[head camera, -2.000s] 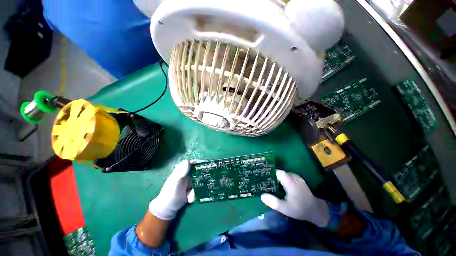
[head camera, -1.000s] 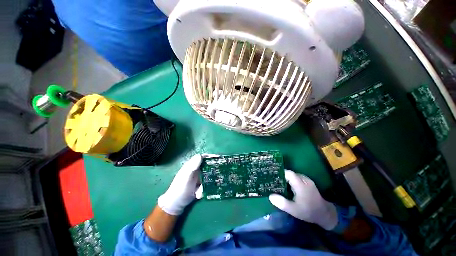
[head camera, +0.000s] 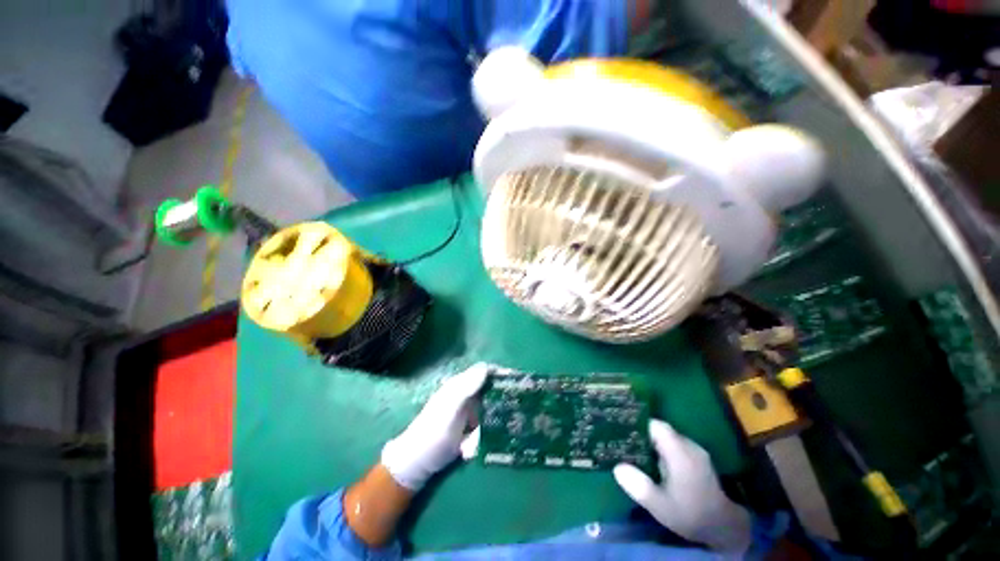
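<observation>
A green circuit board (head camera: 566, 422) with pale solder marks is held over the green bench mat (head camera: 318, 438), its face towards me. My left hand (head camera: 439, 427), in a thin white glove, grips the board's left edge. My right hand (head camera: 685, 482), also in a white glove, is at the board's right edge, with fingers and thumb around the lower right corner. The fingertips behind the board are hidden.
A white desk fan (head camera: 603, 241) stands ahead. A yellow-topped black fan unit (head camera: 313, 285) is at left, near a solder spool (head camera: 195, 215). A black bin (head camera: 137, 438) holds a red sheet. Soldering iron (head camera: 844, 438), sponge stand (head camera: 762, 405) and boards are at right. A person in blue stands beyond.
The view has tilted up and turned left, so things sit further right and lower in the picture. More of the person in blue shows. Both hands still hold the board.
</observation>
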